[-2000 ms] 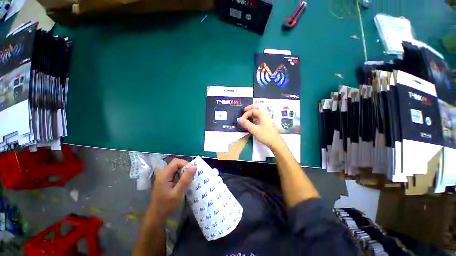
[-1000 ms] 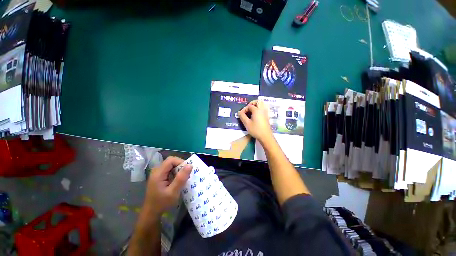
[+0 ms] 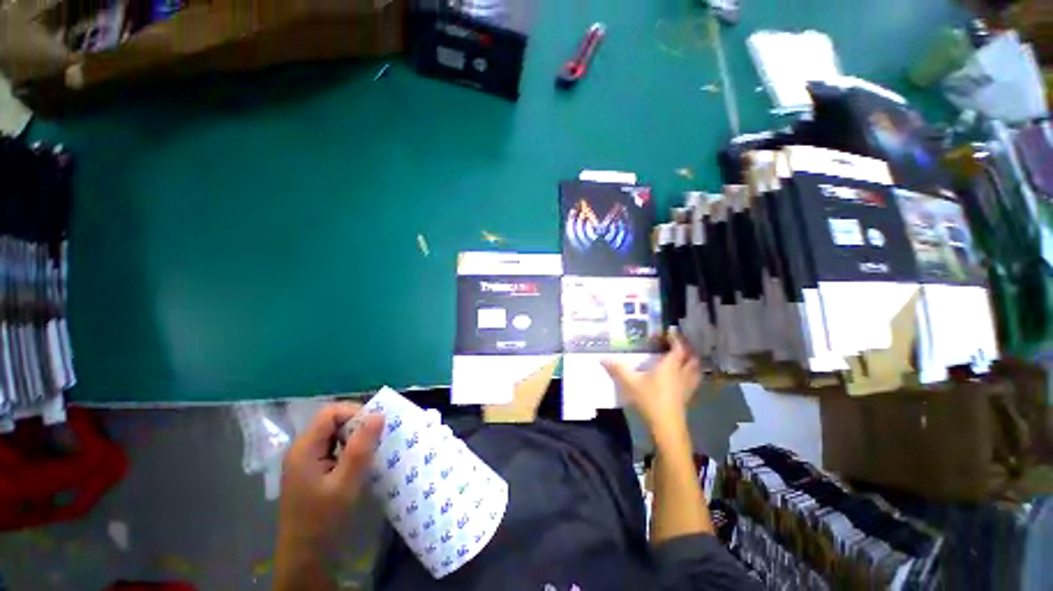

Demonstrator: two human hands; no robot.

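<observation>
A flat box (image 3: 508, 314) with black printed panels, a wave logo and white flaps lies at the table's front edge. My left hand (image 3: 329, 462) holds a curled white sticker sheet (image 3: 437, 491) with rows of blue "4G" marks, in front of the table edge. My right hand (image 3: 661, 379) is at the box's lower right corner, thumb over the white flap and fingers apart near the right pile. No sticker shows on its fingertips. A pale round mark shows on the box's left black panel.
A large pile of box blanks (image 3: 849, 231) stands close on the right, another pile (image 3: 32, 318) at the left edge. A black box (image 3: 471, 55), red knife (image 3: 581, 55) and brown carton (image 3: 231, 52) are at the back. A red stool (image 3: 58, 468) is lower left.
My right hand has moved from the left black panel to the box's lower right corner. The view has turned right. My left hand still holds the sticker sheet.
</observation>
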